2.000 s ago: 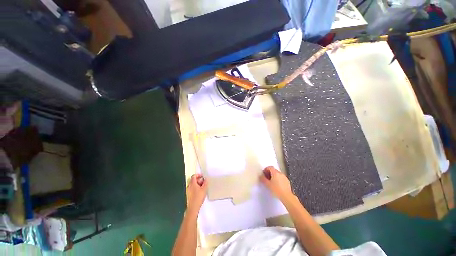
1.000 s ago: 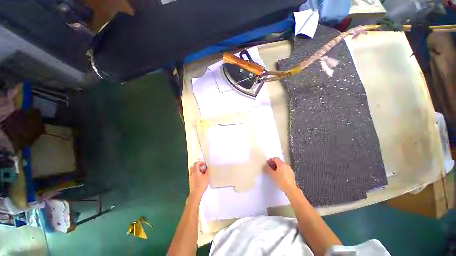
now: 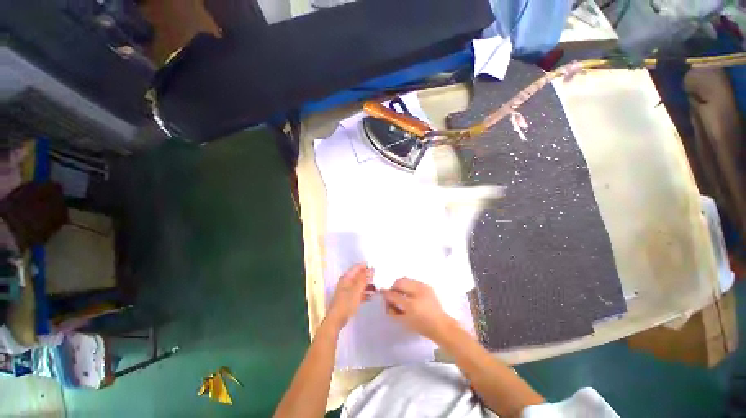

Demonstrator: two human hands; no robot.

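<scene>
The pale pocket template (image 3: 419,237) is blurred and overexposed above the long paper pattern piece (image 3: 384,339); its far edge reaches right towards the dark speckled panel (image 3: 540,220). My left hand (image 3: 355,291) and my right hand (image 3: 411,305) are close together at the template's near edge, fingers pinched. Both seem to grip it, though the exact contact is blurred. The steam iron (image 3: 397,137), with its orange-brown handle, stands on the far end of the paper.
The iron's wrapped hose (image 3: 523,94) crosses the panel's far end to the right. A long black padded board (image 3: 311,57) lies beyond the far table edge. A small white sheet (image 3: 492,57) and light blue fabric (image 3: 532,24) are at the far edge.
My hands have moved from the template's two sides to close together at its near edge. The template has turned and shifted right, and its window no longer shows clearly.
</scene>
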